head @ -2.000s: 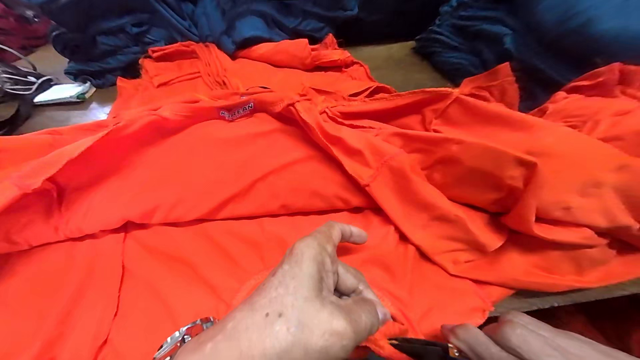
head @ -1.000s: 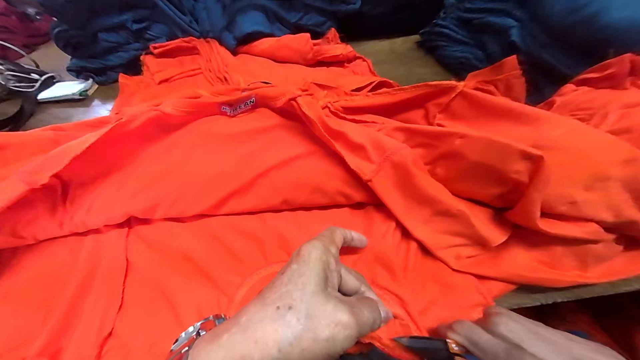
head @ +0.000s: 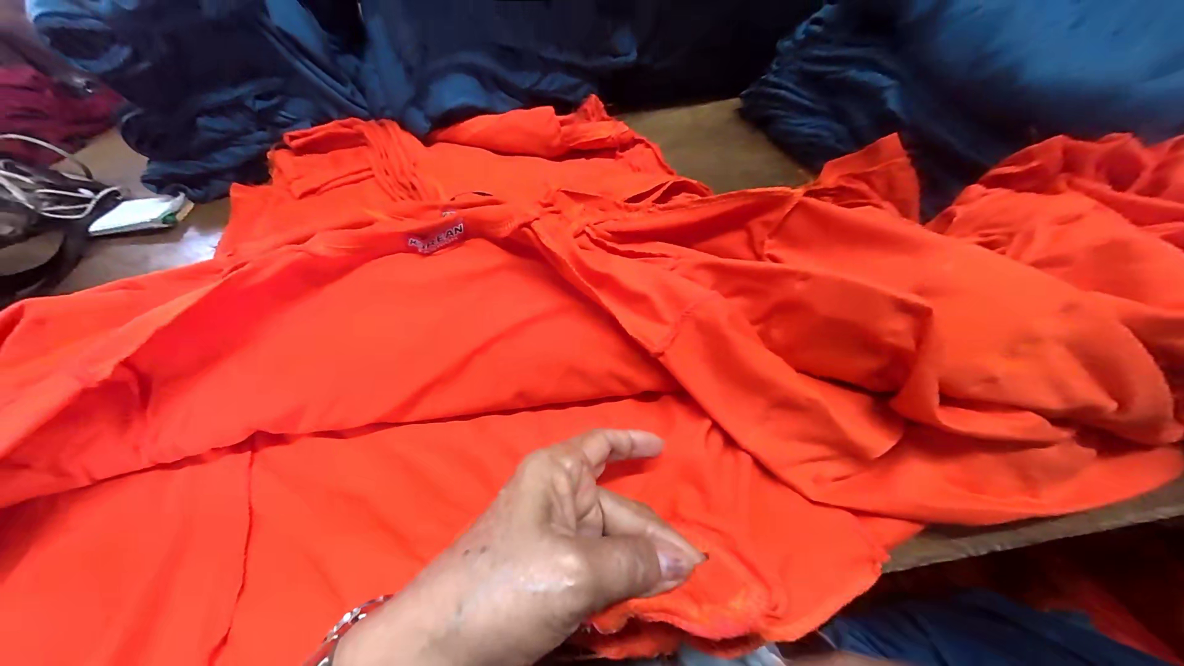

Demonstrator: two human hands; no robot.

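Note:
An orange fabric garment (head: 444,342) lies spread over the table, with a label bearing writing (head: 437,235) at its neck edge. Over its lower middle is my left hand (head: 555,555), a bracelet on the wrist. Its thumb and a finger are pinched together, a tiny dark bit showing at their tips, while the forefinger is stretched out and bent. Just below the pinch lies a curled, rough hem (head: 689,615) of the garment. Only a sliver of my right hand (head: 846,659) shows at the bottom edge, so what it holds is hidden.
Dark blue fabric heaps (head: 518,55) stand behind, with another (head: 888,102) at the back right. More orange cloth (head: 1073,213) lies at right. Cables (head: 46,194) and a small pad (head: 139,215) sit at left. The table edge (head: 1036,536) runs at lower right, above blue cloth (head: 980,629).
My right hand has moved down, nearly out of view, and the dark-bladed tool it held is no longer visible. My left hand stays in about the same place.

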